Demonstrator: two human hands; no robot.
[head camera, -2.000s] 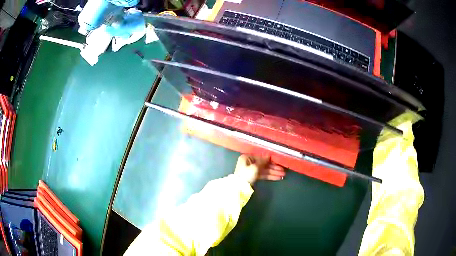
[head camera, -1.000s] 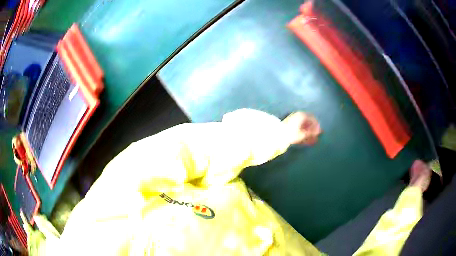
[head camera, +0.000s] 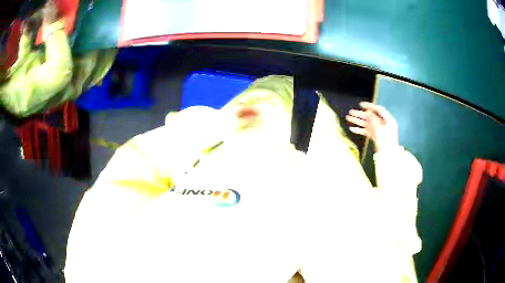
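Observation:
My right hand (head camera: 376, 124) is at the right of centre, over the near edge of the green bench (head camera: 404, 121). Its fingers are apart and nothing is in it. My left hand (head camera: 246, 114) is a small blurred reddish patch at the end of the overexposed yellow sleeve, in front of my lap; its fingers cannot be made out. A washed-out white surface (head camera: 216, 19), seemingly a laptop's palm rest, lies at the top with an orange-red tray edge (head camera: 194, 37) around it. Neither hand touches it.
An orange-red tray (head camera: 462, 215) with a dark area inside is at the lower right. A blue stool (head camera: 216, 88) is below the bench edge. At the left are another person in yellow (head camera: 39, 77), a blue object (head camera: 119, 83) and red-orange stacked items (head camera: 52, 132).
The view has swung left and down. The open laptops seen earlier have left the middle of the picture. My right hand is away from them, and my left hand has drawn back towards my body.

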